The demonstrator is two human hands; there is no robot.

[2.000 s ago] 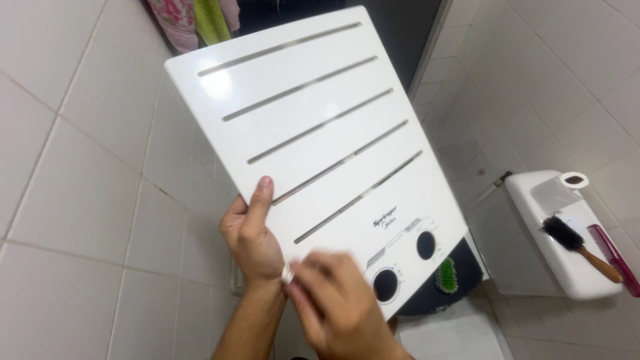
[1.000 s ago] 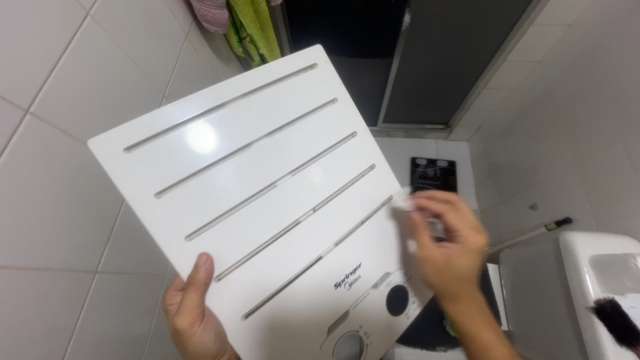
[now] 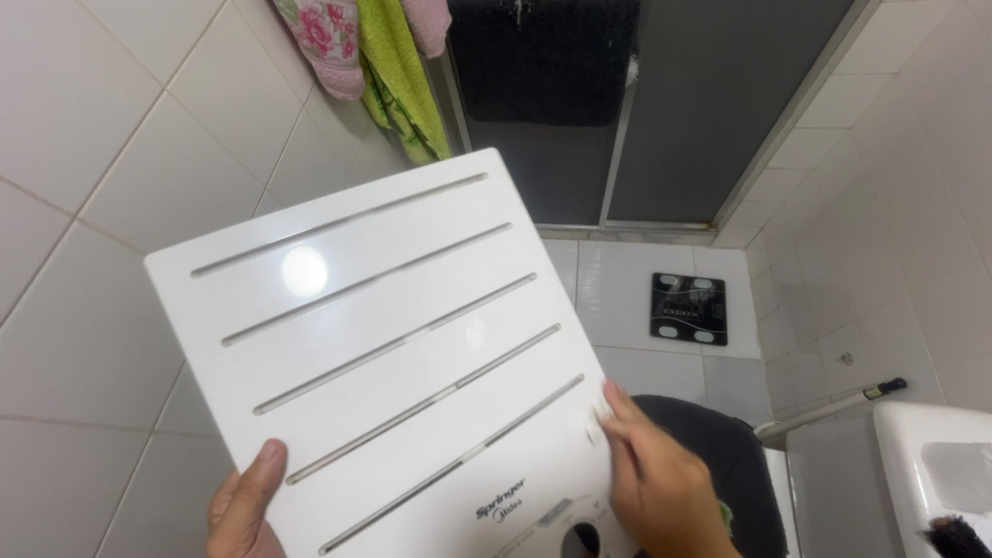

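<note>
A white plastic front panel [image 3: 387, 310] of a Springer Midea appliance, with several long slots and a round dial hole near its lower end, is held tilted before me. At its lower left edge my left hand [image 3: 246, 504] grips it, thumb on the front face and the fingers partly hidden behind. My right hand [image 3: 659, 480] is at the lower right edge, fingertips against the rim, with a small pale blurred bit beside them that I cannot identify. The panel's lower end runs out of view.
Pink and green towels [image 3: 403, 85] hang on the tiled wall at upper left. Beyond the panel stands a dark sliding shower door [image 3: 682, 116]. A black bathroom scale [image 3: 688, 308] lies on the floor. At right are a dark covered seat [image 3: 713, 449], a pole [image 3: 821, 412] and a white cistern [image 3: 930, 465].
The right hand has gone from the panel's lower left corner area to its right edge. The left hand keeps its hold on the left edge. The view has shifted, showing more floor and shower door.
</note>
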